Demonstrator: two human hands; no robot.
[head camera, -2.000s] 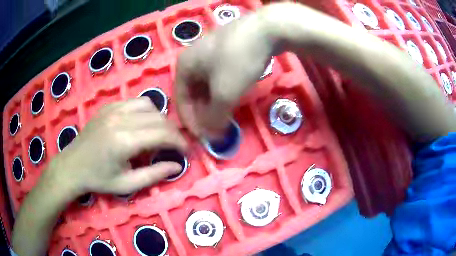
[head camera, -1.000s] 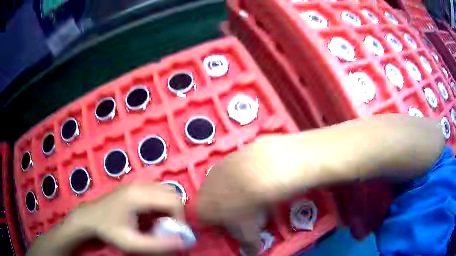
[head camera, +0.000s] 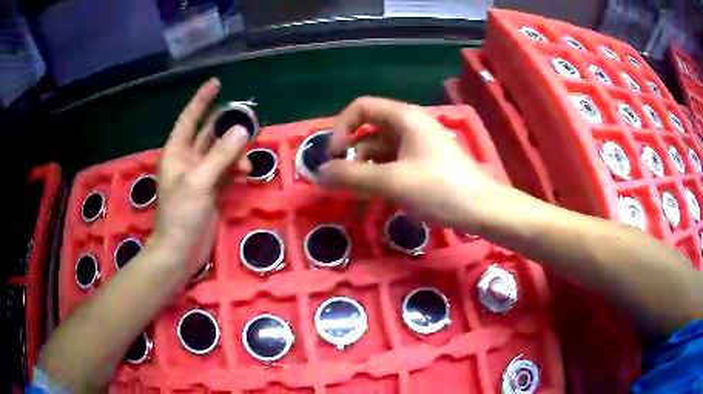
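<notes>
My left hand (head camera: 193, 173) holds a strapless round watch body (head camera: 234, 121), its dark display facing up, raised over the back edge of the foam tray (head camera: 270, 212). My right hand (head camera: 408, 158) has thumb and fingers around a second watch body (head camera: 314, 156) with a dark display, above the tray's back row. Several watch bodies lie display up in the pockets, some with pale glare, such as one in the front rows (head camera: 341, 321). At the right side, two show silver case backs, one of them here (head camera: 498, 288).
Raised stacked foam trays (head camera: 539, 100) with silver case backs stand at the right. A dark tray with a red edge (head camera: 46, 223) is at the far left. A dark green bench surface (head camera: 324, 85) lies behind the tray, with a white sheet (head camera: 439, 8) at the back.
Both hands have moved from the tray's near part to its back edge. The left hand's watch now shows its dark display. The view has shifted, showing more bench behind the tray.
</notes>
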